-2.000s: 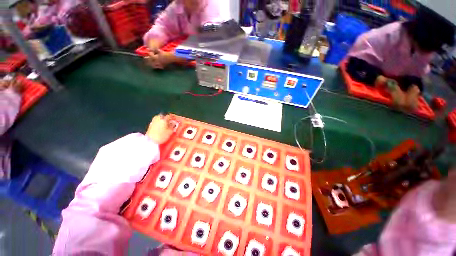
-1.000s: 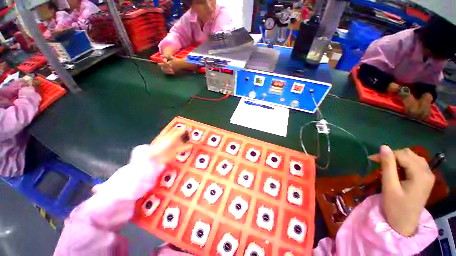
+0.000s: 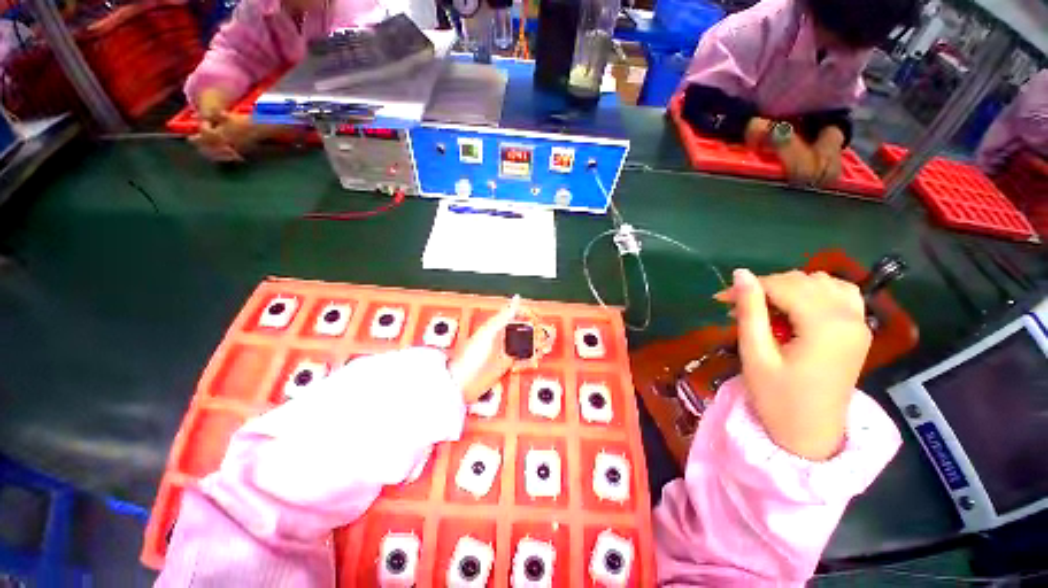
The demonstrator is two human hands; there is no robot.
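Observation:
The orange-red blister tray (image 3: 431,513) lies in front of me. Most visible pockets hold white squarish watch bodies (image 3: 545,396) with black round centres; some left pockets are bare. My left hand (image 3: 488,358) reaches over the tray and holds a watch body (image 3: 521,340), dark screen up, above the back row's right part. My left sleeve hides middle pockets. My right hand (image 3: 810,350) is raised right of the tray, thumb and finger pinched on the end of a thin pale lead (image 3: 678,242). The orange-brown fixture (image 3: 663,385) lies below and behind it, partly hidden.
Behind the tray are a white sheet (image 3: 488,247) with a blue pen (image 3: 484,211), a blue control box (image 3: 523,195) and a grey box (image 3: 365,157) with a red lead. A white-cased monitor (image 3: 971,508) stands at right. People in pink work at red trays (image 3: 848,175) across the bench.
The view has turned right. My left hand has moved from the tray's back-left corner to the back row's right part, with a watch body. My right hand has come up, pinching the lead.

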